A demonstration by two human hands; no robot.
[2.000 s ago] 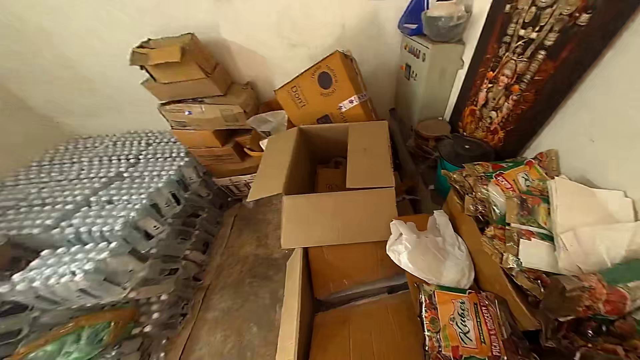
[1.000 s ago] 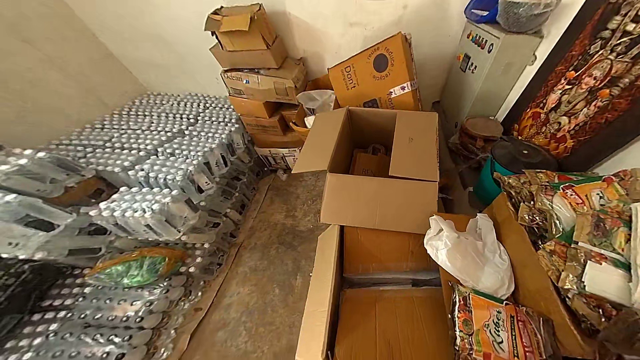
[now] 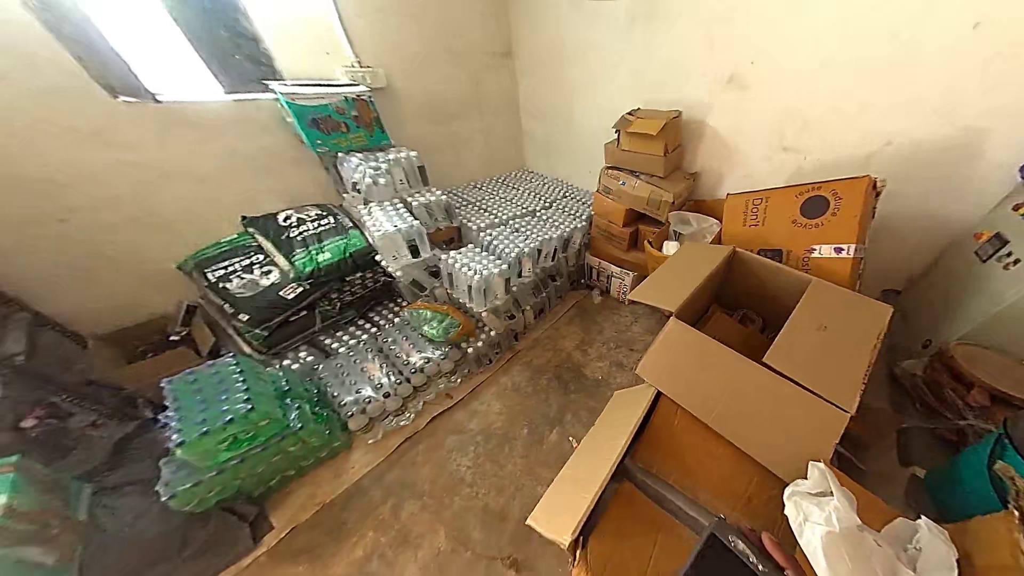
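At the bottom edge, right of centre, the fingers of my right hand lie against the side of a black object with a pale mark on its top. Most of the hand and part of the object are cut off by the frame. The hand is over a large brown carton, just left of a white plastic bag. Behind it stands an open cardboard box with its flaps spread and smaller cartons inside. My left hand is not in view.
Shrink-wrapped clear bottles line the left side of the floor, with green bottles nearer. Black and green sacks lie on bottles. Stacked cartons and a tilted orange-brown box stand by the wall. A teal bucket is at right.
The view has swung left, bringing in the window, sacks and green bottles. My right hand and the black object now show at the bottom edge; neither earlier frame shows them.
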